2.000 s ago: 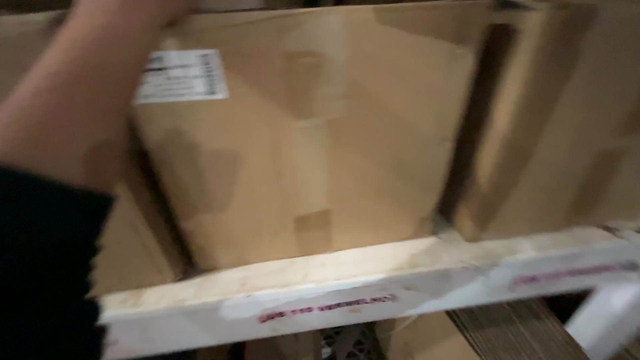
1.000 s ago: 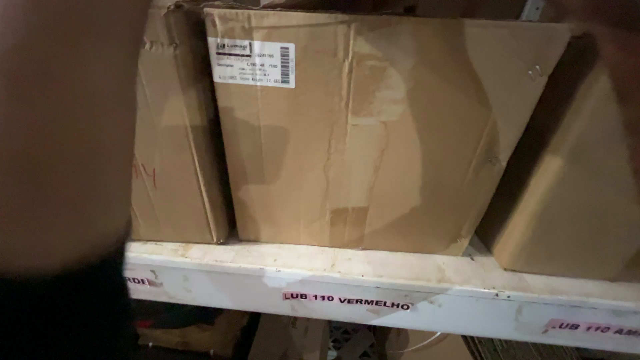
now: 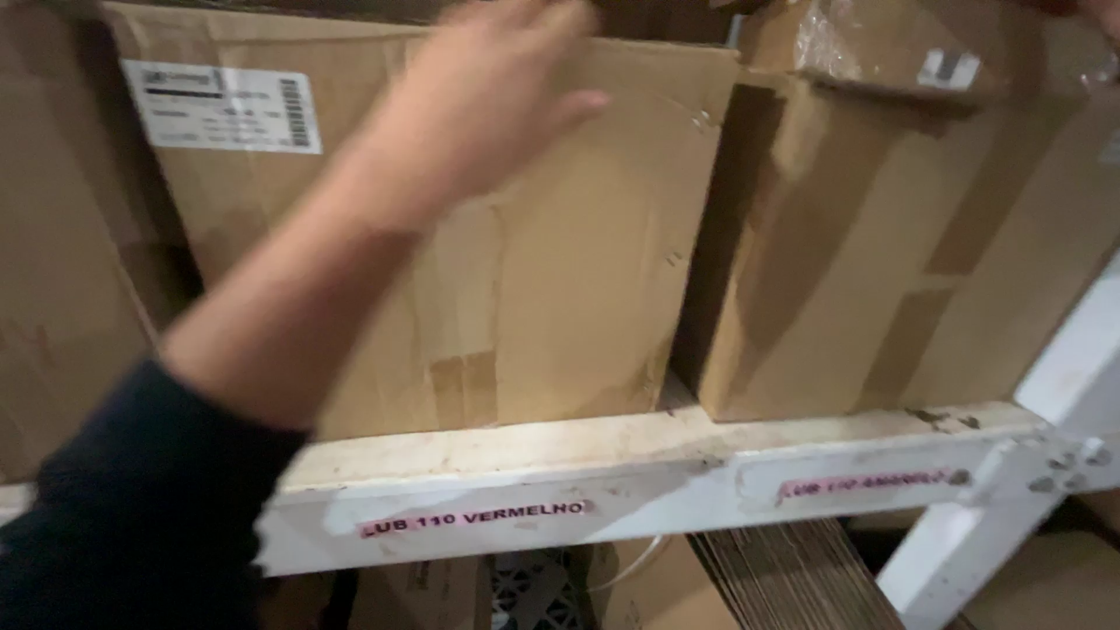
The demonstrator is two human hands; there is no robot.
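My left hand (image 3: 499, 96), in a dark sleeve, is blurred in front of the upper part of a large cardboard box (image 3: 577, 297). Its fingers are near the box's top edge; whether they touch it I cannot tell. The box stands upright on a white shelf and has a white printed label (image 3: 232, 107) at its upper left. Only a sliver of my right hand (image 3: 1104, 19) shows at the top right corner, beside a smaller carton with clear plastic wrap (image 3: 875, 48). What it holds is hidden.
Another cardboard box (image 3: 884, 254) stands to the right under the wrapped carton, and one more (image 3: 61, 245) at the left. The shelf's white beam (image 3: 647, 503) bears lettered strips and meets a white metal upright (image 3: 1076, 332). Below are flattened cardboard sheets (image 3: 796, 577) and a dark plastic crate (image 3: 534, 591).
My left hand, out of frame a second ago with its forearm at the left, now shows before the middle box's upper part. The view has shifted right, bringing in the wrapped carton and the upright.
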